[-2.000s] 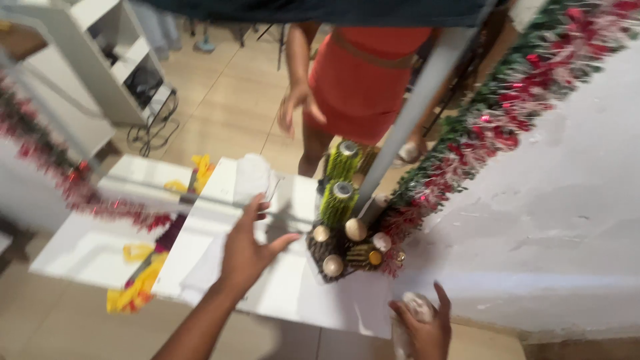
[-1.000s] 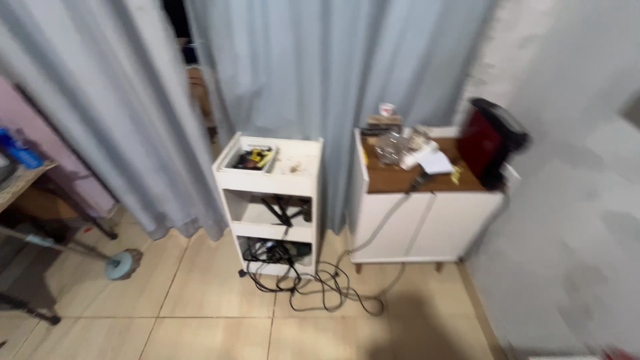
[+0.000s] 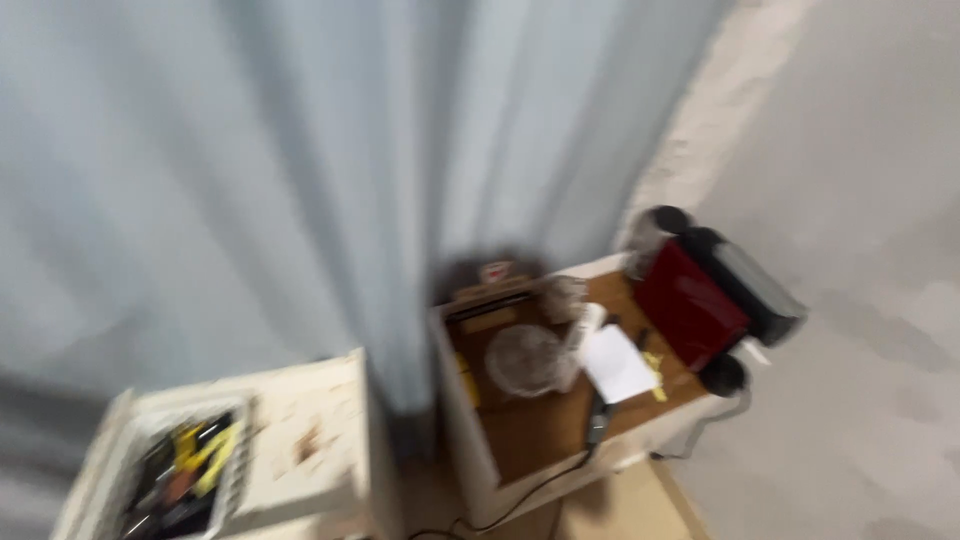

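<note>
Neither my left hand nor my right hand shows now, so what they hold cannot be seen. Before me stands a low cabinet with a brown wooden top (image 3: 525, 442). On it lie a clear round plastic or glass container (image 3: 523, 360), a sheet of white paper (image 3: 618, 364) and a dark device with a cable (image 3: 598, 420). A dark red and black appliance (image 3: 690, 300) stands at its right end. To the lower left, a white shelf unit (image 3: 307, 442) carries a white basket (image 3: 241, 450) of mixed tools, some with yellow parts (image 3: 196, 450). The view is blurred.
A grey-blue curtain (image 3: 337, 187) hangs behind both pieces of furniture. A grey wall (image 3: 847, 225) rises on the right. A black cable (image 3: 525, 499) hangs over the cabinet's front edge toward the tiled floor (image 3: 637, 502).
The view has swung from the white table with candles and tinsel to the cabinet and shelf unit, which are now closer. Both hands and the other person have left the view.
</note>
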